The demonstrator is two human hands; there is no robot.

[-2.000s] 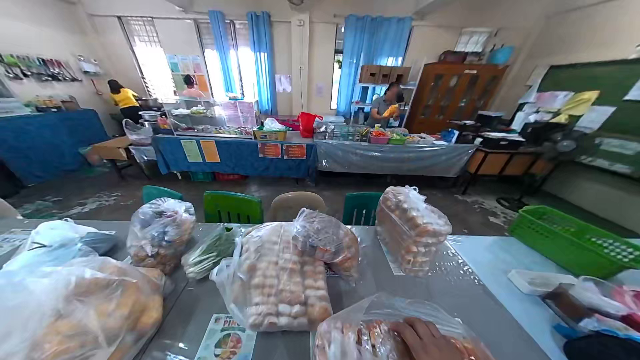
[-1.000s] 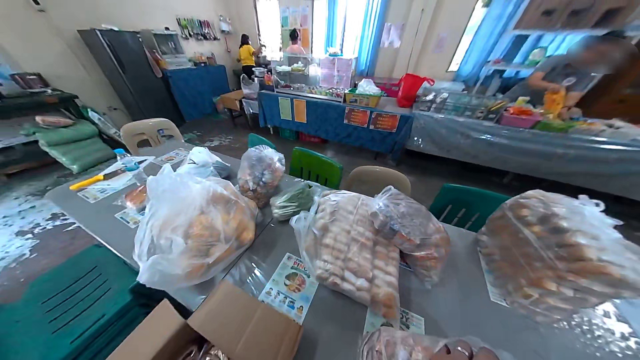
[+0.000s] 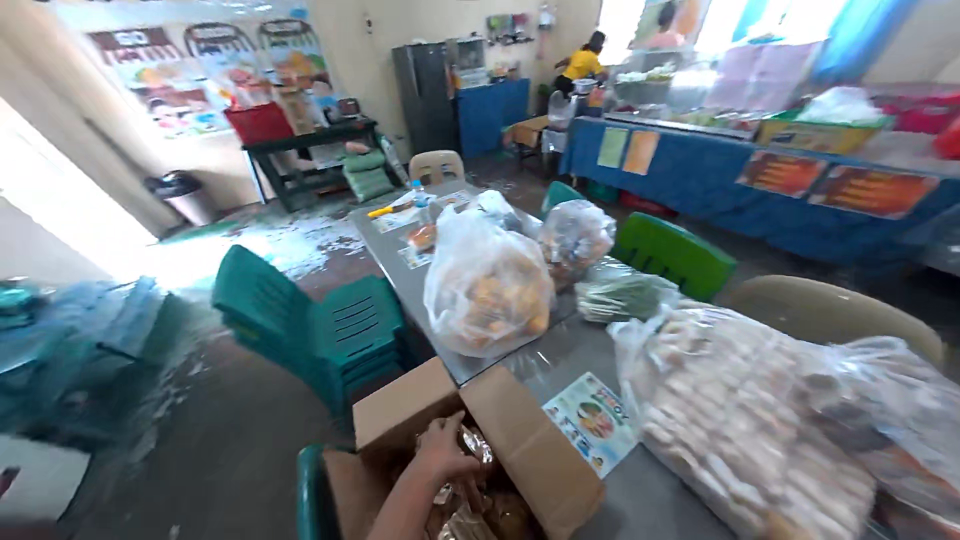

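Observation:
My left hand (image 3: 442,451) reaches down into an open cardboard box (image 3: 536,446), its fingers on shiny plastic-wrapped packs (image 3: 476,446); whether it grips one, I cannot tell. My right hand is not in view. Beyond the box a white plastic bag of bread rolls (image 3: 491,300) stands on the grey table (image 3: 555,345). To the right lies a large clear bag of pale buns (image 3: 735,412), with another bag of bread (image 3: 892,427) against it. A bag of green vegetables (image 3: 626,292) and a further filled clear bag (image 3: 577,236) stand farther back.
Stacked green plastic chairs (image 3: 352,322) stand left of the table. A printed leaflet (image 3: 594,422) lies beside the box. A green chair (image 3: 671,251) and a beige chair (image 3: 840,304) line the far side. Beyond is a blue-draped counter (image 3: 675,180); a person in yellow (image 3: 583,64) stands farther off.
The view has swung left. One hand lay on a bag of bread two seconds ago; now my left hand is inside the box, where no hand showed a second ago.

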